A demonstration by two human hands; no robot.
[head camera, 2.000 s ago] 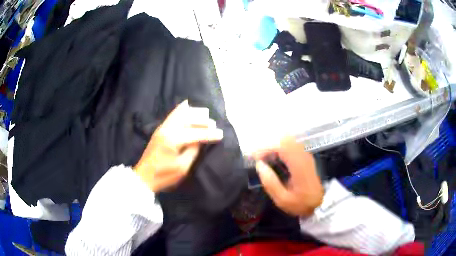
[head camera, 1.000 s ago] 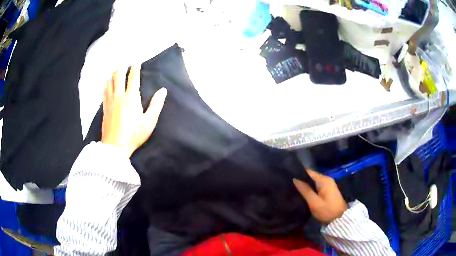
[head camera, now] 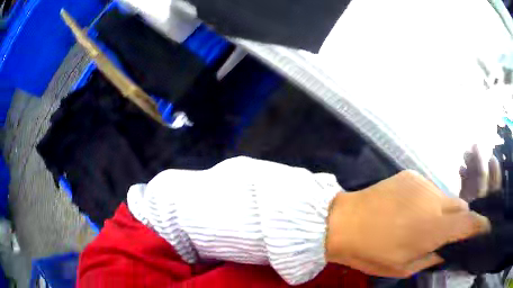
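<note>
My left hand point(head camera: 394, 225) reaches in from the left in a striped white sleeve. Its fingers are closed on the edge of a black garment piece point(head camera: 478, 242) at the lower right, which the picture's edge cuts off. Part of my right hand point(head camera: 478, 171) shows just beyond the cloth, pale and blurred, with a few fingers visible; its grip cannot be made out. Another black garment piece point(head camera: 270, 22) lies at the top on the white table point(head camera: 394, 73).
The table's front edge with its ruler strip point(head camera: 337, 104) runs diagonally down to the right. Blue baskets point(head camera: 50, 50) stand at the left, with black cloth point(head camera: 107, 146) and a tan strip point(head camera: 112, 70) across it. Red clothing point(head camera: 129, 247) covers my lap.
The view has swung to the left. The phone and labels are out of view. My left hand has left its flat position on the cloth and now grips an edge; my right hand is mostly hidden.
</note>
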